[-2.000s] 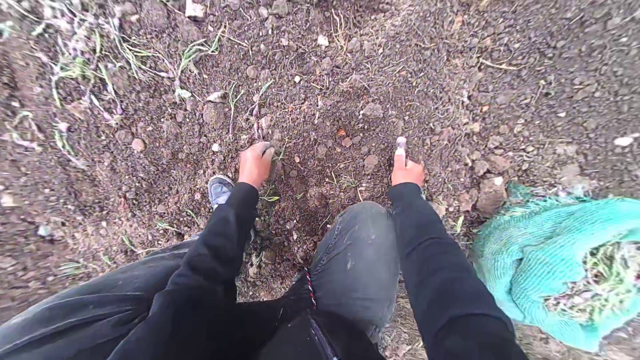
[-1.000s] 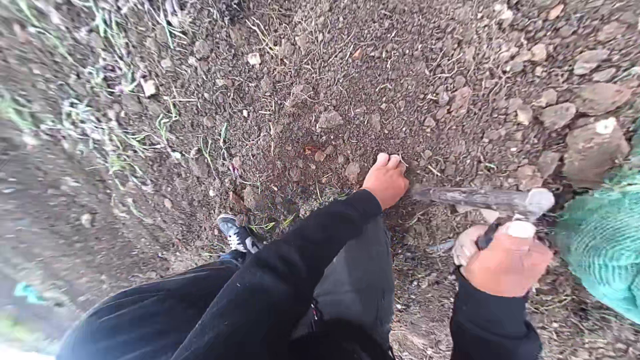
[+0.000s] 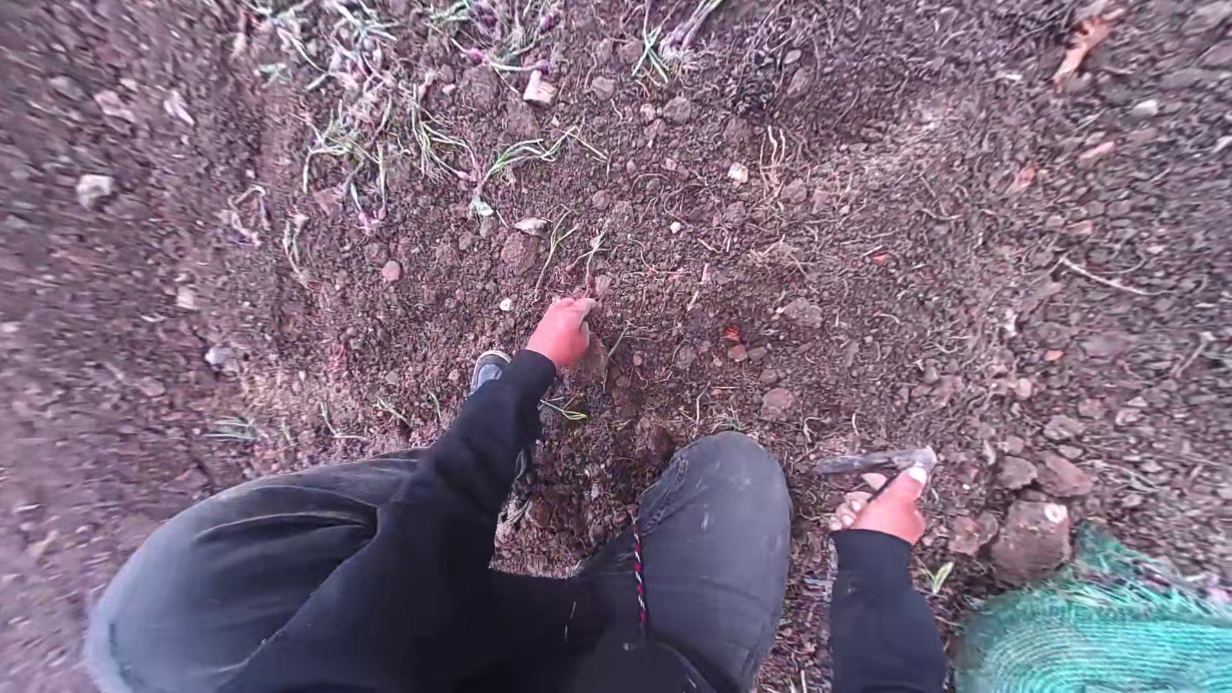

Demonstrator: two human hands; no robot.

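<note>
My left hand is low over the brown soil with its fingers closed at the base of a small green-leaved seedling; whether it grips the plant cannot be told. My right hand is to the right of my knee, closed around a hand tool with a grey, soil-stained shaft or blade that points left. The far end of that tool is free of the soil as far as I see. Uprooted seedlings, perhaps onions with purplish bulbs, lie scattered at the upper left.
A green mesh sack lies at the lower right, beside a large stone. My bent knee and my shoe are close to the hands. Stones and dry roots dot the soil.
From beside the tool, my left hand has moved left to the small seedling. My right hand still holds the tool near the sack. The view has shifted.
</note>
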